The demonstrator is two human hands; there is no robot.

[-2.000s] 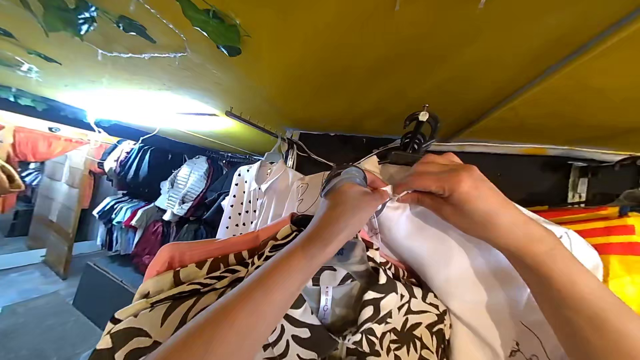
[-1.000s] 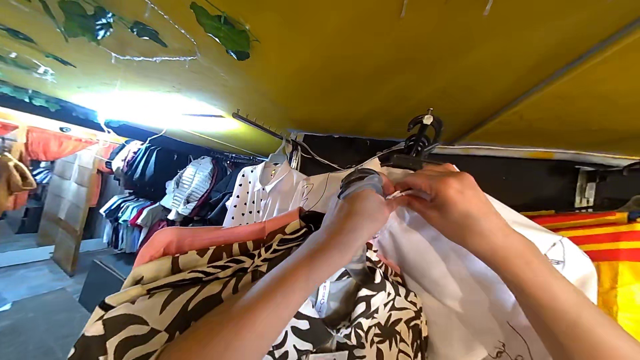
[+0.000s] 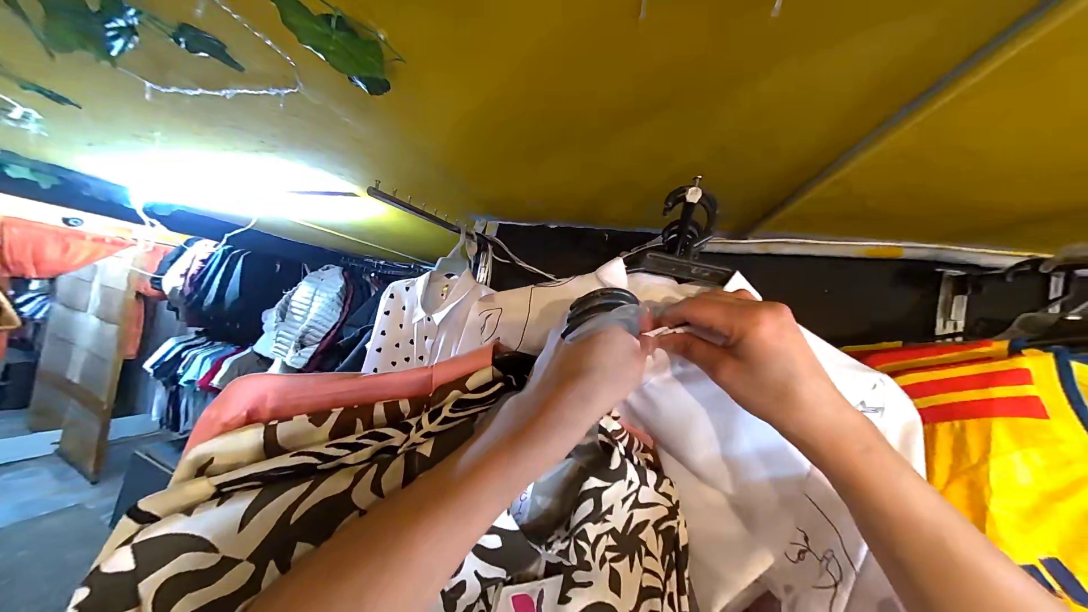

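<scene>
My left hand [image 3: 599,361] is raised at the middle, beside the dark hooks of several hangers [image 3: 602,308], and seems to hold them; its fingers are partly hidden. My right hand [image 3: 739,344] meets it, thumb and fingertips pinched on a thin white strip [image 3: 667,331] at the white shirt's collar or edge. The white shirt [image 3: 722,433] with black line drawings hangs from a black hanger [image 3: 688,268] behind the hands. Black-and-cream patterned garments [image 3: 297,501] and a coral garment [image 3: 340,391] hang below and around my left forearm.
A white shirt with small dark hearts [image 3: 399,327] hangs behind at left. Yellow garments with red stripes [image 3: 986,408] hang at right. Further left are racks of clothes [image 3: 204,361] and a brown panel [image 3: 85,365]. A low yellow ceiling [image 3: 595,110] carries leaf garlands.
Both hands stay together at the white shirt's top. My right hand's fingers have drawn in to a closer pinch since the earliest frame.
</scene>
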